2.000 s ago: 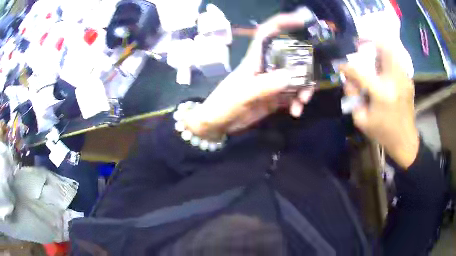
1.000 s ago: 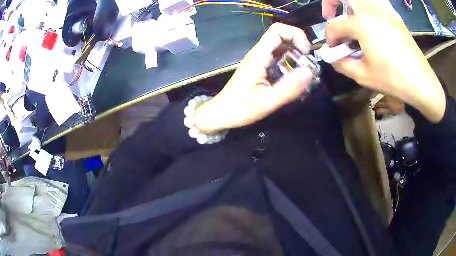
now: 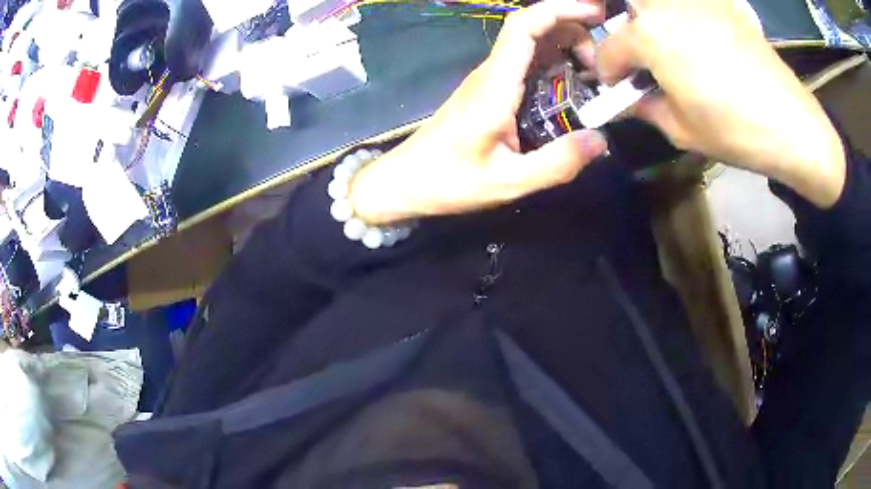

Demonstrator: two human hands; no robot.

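Note:
My left hand [image 3: 477, 143], with a pale bead bracelet at the wrist, holds a small dark circuit module [image 3: 551, 107] between thumb and fingers. Red and yellow leads [image 3: 562, 95] show on the module. My right hand [image 3: 711, 81] grips a white part [image 3: 616, 101] whose end meets the module's right side. The fingers hide much of both pieces, so I cannot tell if they are joined. Both hands are over the bench's front edge, and the left fingertips are near the frame's top.
White camera bodies with red squares [image 3: 86, 85] crowd the bench at left, beside a black ball housing [image 3: 143, 57]. White blocks [image 3: 320, 65] and coloured wires [image 3: 439, 8] lie on the green top. A carton [image 3: 702, 277] holds black parts [image 3: 778, 272] at right.
The right hand has come down from beside the dark housing and now brings the white part against the module. The left hand has turned the module so its leads show.

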